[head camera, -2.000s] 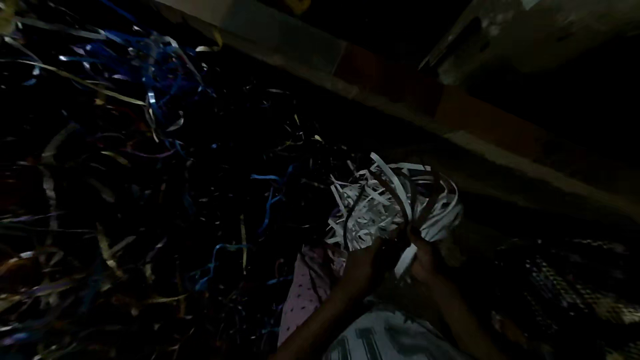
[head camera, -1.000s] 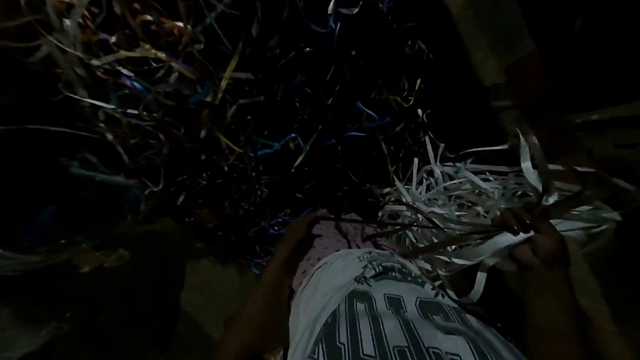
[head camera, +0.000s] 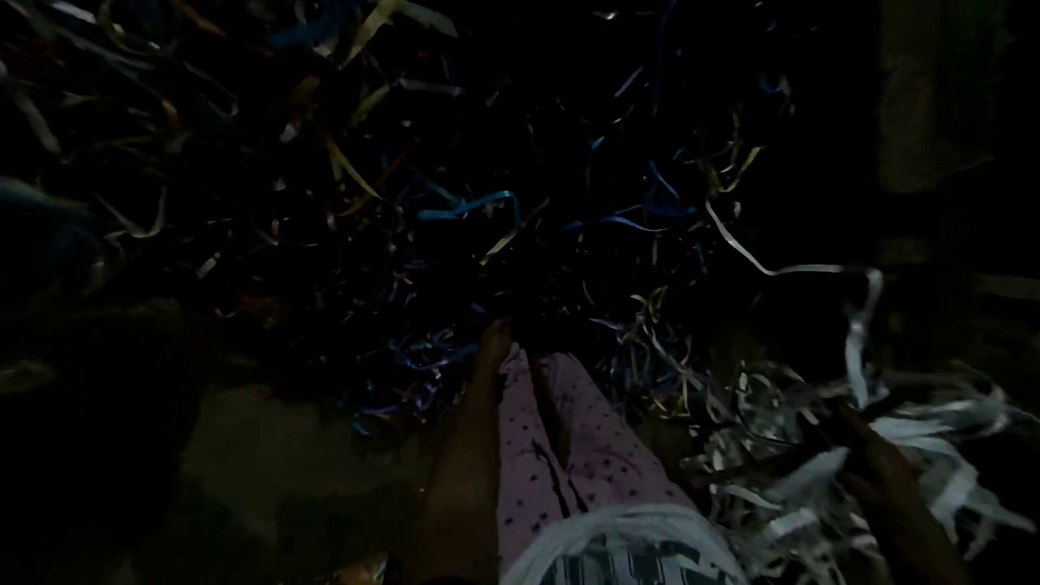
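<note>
My right hand [head camera: 869,455] is at the lower right, among a bundle of white strips [head camera: 780,520], with its fingers around part of the bundle. One long white strip [head camera: 812,268] rises from the bundle and runs up and left toward the dark pile. My left hand [head camera: 497,335] reaches forward beside the knee of my pink spotted trousers [head camera: 528,455], at the near edge of a pile of tangled coloured strips [head camera: 467,207]. Darkness hides its fingers, so what it touches cannot be told.
Blue, yellow and pale strips spread over the dark ground ahead and to the left. A bare patch of floor [head camera: 260,455] shows at the lower left. An upright, post-like surface [head camera: 910,97] stands at the upper right.
Two seconds ago both hands were together at the white bundle. My left hand has since moved away to the left and forward, while my right hand has stayed at the bundle. The view has turned.
</note>
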